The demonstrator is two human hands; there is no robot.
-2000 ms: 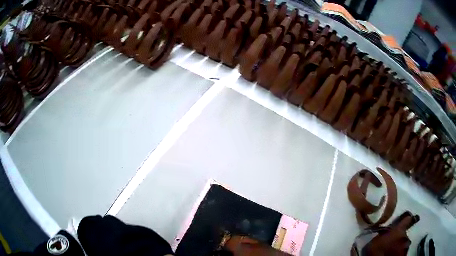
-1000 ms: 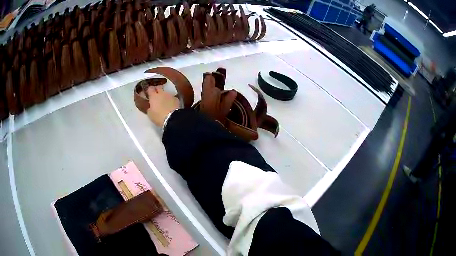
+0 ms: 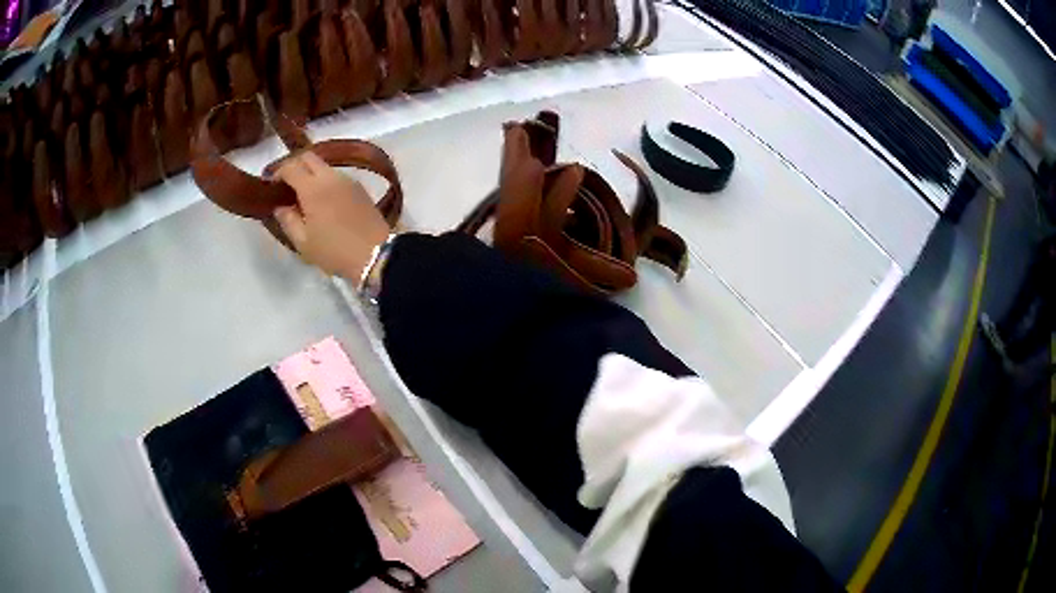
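My right hand reaches across the table and is closed on the end of a brown headband, whose curve extends to the left of my fingers. Another brown headband curves behind and beside the hand. A brown, shiny applicator box lies on a black pad. The box's narrow roller end points left. A pink printed card shows under the pad, with tan strips on it. My left hand is out of the picture.
A loose pile of brown headbands lies beyond my forearm. A black headband lies to its right. Packed rows of brown headbands line the far table edge. A dark floor with a yellow line is at the right.
The view has swung right since the first frame. Since the second, the headband at my right hand's fingers has shifted left, away from the other headband, and turned.
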